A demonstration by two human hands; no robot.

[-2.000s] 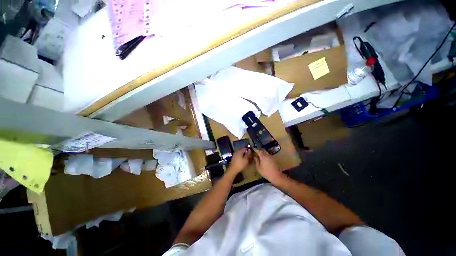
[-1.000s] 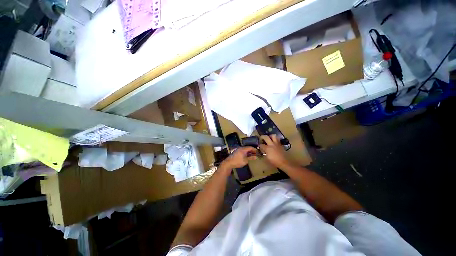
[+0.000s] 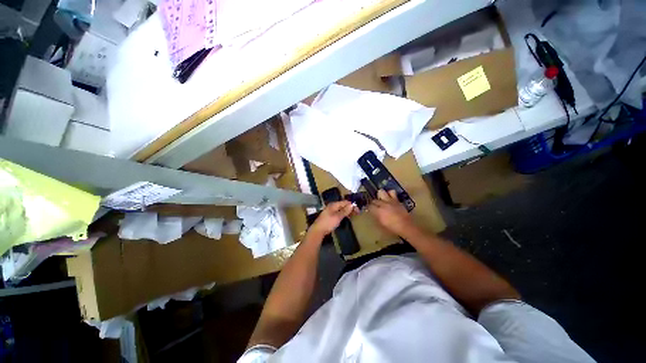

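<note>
A long black lock panel lies on the brown cardboard sheet, slanting down to the right. A second black panel lies to its left. My left hand is between the panels, with its fingertips at a small dark part with a pale spot. My right hand is at the lower part of the long panel, fingers bent over its left edge, close to the small part. The fingers hide whether either hand grips something.
White wrapping sheets lie behind the panels. An open carton, a small square black part, a red-capped bottle and a corded driver are on the right shelf. A metal post stands left.
My hands have shifted from beside the panel's lower end to the gap between the panels. The small dark piece between the panels now shows at my fingertips. The camera view has shifted too.
</note>
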